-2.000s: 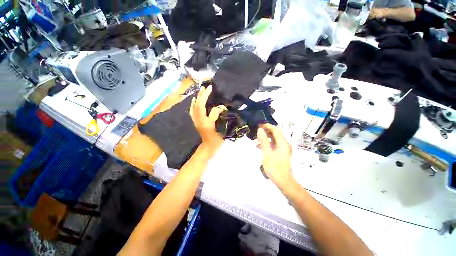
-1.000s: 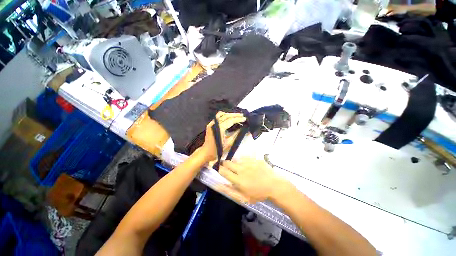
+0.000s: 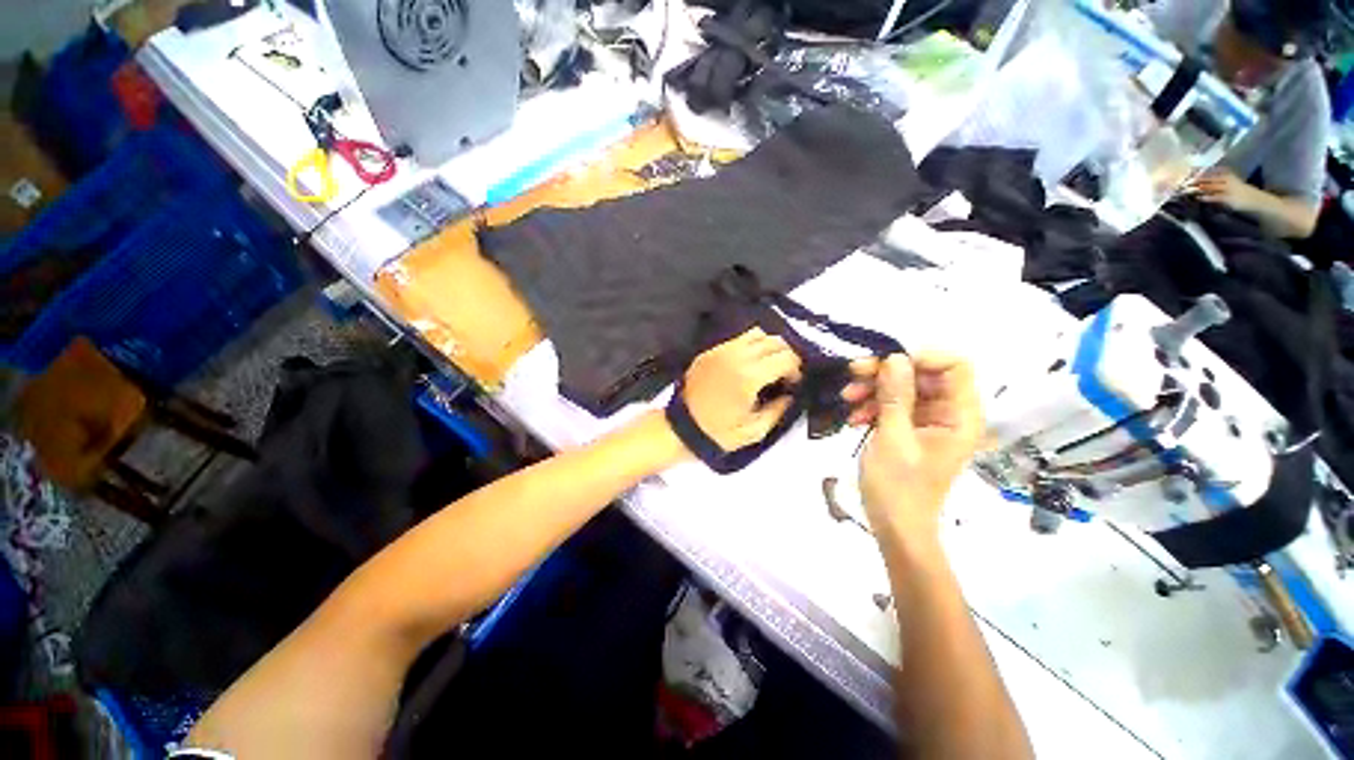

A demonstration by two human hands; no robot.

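Note:
My left hand (image 3: pixel 738 395) is closed on a narrow black strap (image 3: pixel 710 446), which loops around its wrist side. My right hand (image 3: pixel 916 423) pinches the strap's other part between thumb and fingers, just right of the left hand. A small dark piece hangs between the two hands. A long dark fabric panel (image 3: pixel 713 223) lies on the table behind and left of the hands. The white sewing machine head (image 3: pixel 1173 401) with a blue stripe stands to the right of my right hand, not touching it. A buckle cannot be made out.
Brown board (image 3: pixel 460 305) lies under the panel. Yellow and red scissors (image 3: pixel 339 166) lie at left beside a second machine's grey end (image 3: pixel 431 74). Blue crates (image 3: pixel 164 245) and a wooden stool (image 3: pixel 82 423) stand on the floor. A person (image 3: pixel 1280 141) sits at the back right.
The view has turned and moved closer. The strap now loops around my left hand's wrist side, and my right hand has risen from the table's front edge to the right of my left hand.

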